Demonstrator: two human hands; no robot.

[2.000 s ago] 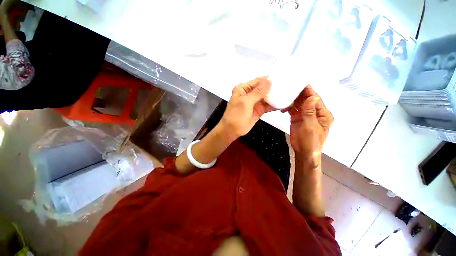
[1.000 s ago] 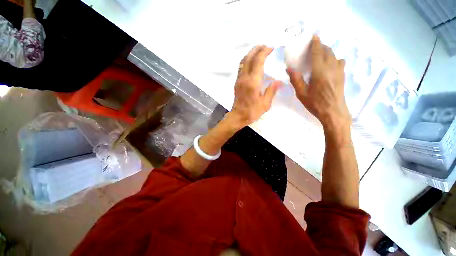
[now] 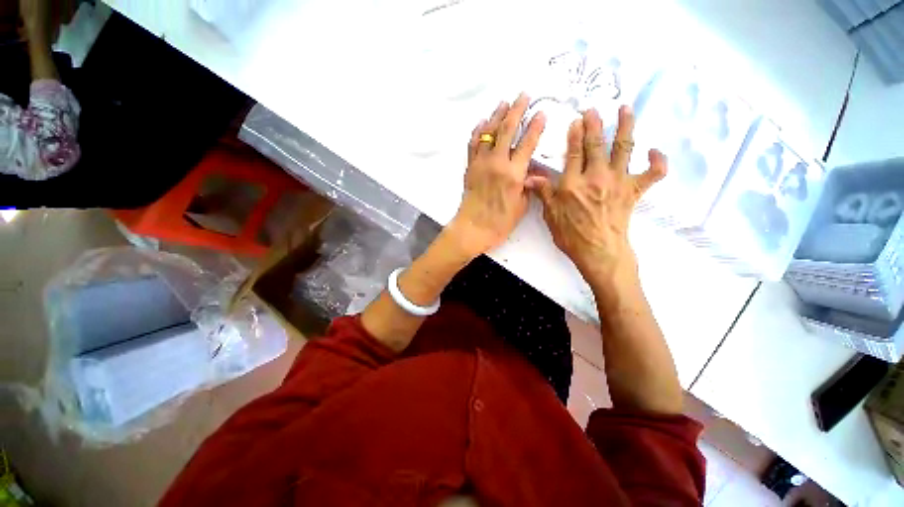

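A pale tray with rounded cavities point(image 3: 585, 81) lies on the bright white table, its outline partly lost in glare. My left hand point(image 3: 499, 183) lies with spread fingers over its near left edge. My right hand point(image 3: 595, 198) lies flat with spread fingers over its near right part. The two hands touch or nearly touch at the thumbs. The near part of the tray is hidden under my fingers. No white device shows in either hand; what lies under the fingers cannot be seen clearly.
Stacked trays point(image 3: 763, 198) stand right of my hands. A grey-white holder with nested trays point(image 3: 847, 243) and a black phone point(image 3: 847, 388) are farther right. Below left are an orange stool point(image 3: 159, 220), a carton with crumpled plastic point(image 3: 342, 267) and bagged stacks point(image 3: 149, 366). A person's sleeve point(image 3: 50, 129) shows at left.
Two seconds ago both hands held a white piece near the table edge. It was then moved forward over the tray. Now both hands are pressed down, and the right hand has drawn nearer.
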